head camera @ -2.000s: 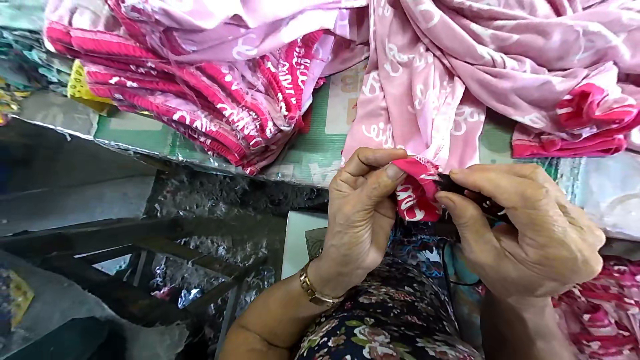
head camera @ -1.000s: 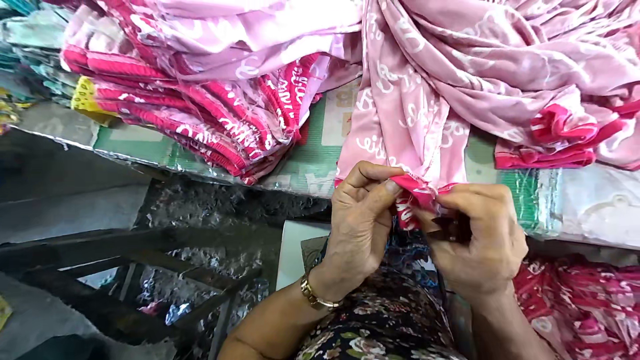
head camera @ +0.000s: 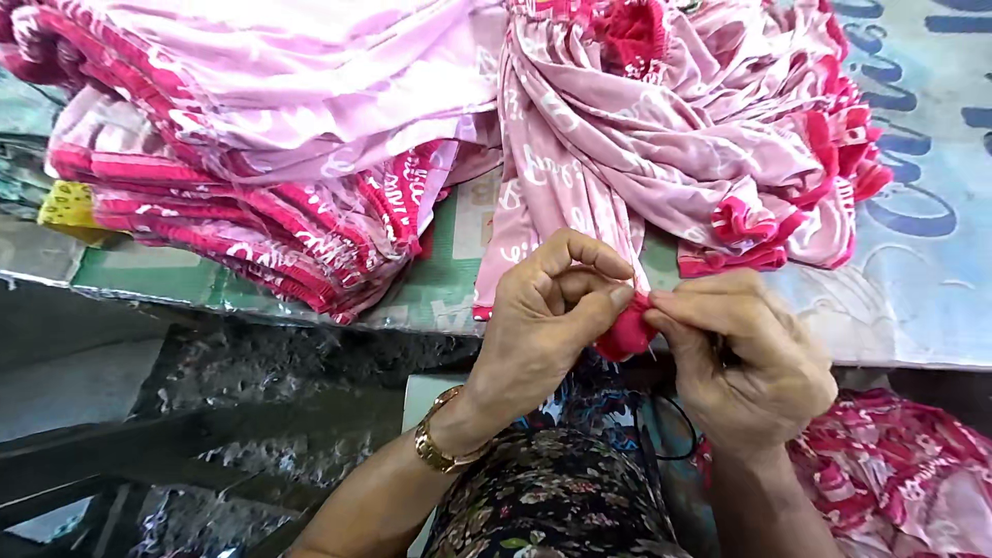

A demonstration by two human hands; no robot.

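A pink garment with white lettering [head camera: 554, 167] hangs toward me over the table edge, and its dark pink cuff [head camera: 626, 335] is between my hands. My left hand [head camera: 554, 310], with a gold-coloured band at the wrist, pinches the cuff's upper left side between thumb and finger. On the cuff's right side, my right hand [head camera: 744, 349] pinches the fabric with thumb and forefinger. The fingertips of both hands are close together. Its curled lower fingers are shaded, so whether they hold something else cannot be told.
Stacked pink garments [head camera: 256, 194] lie at the left of the table [head camera: 930, 310], beside a yellow piece [head camera: 70, 209]. More gathered pink garments [head camera: 697, 132] spread at the right. Below the table edge at lower right is a heap of pink fabric [head camera: 899, 465]. Scraps litter the floor at left.
Two seconds ago a dark tool showed in my right hand; it is not discernible now. The cuff has been turned and bunched between my fingertips, and both hands still hold it.
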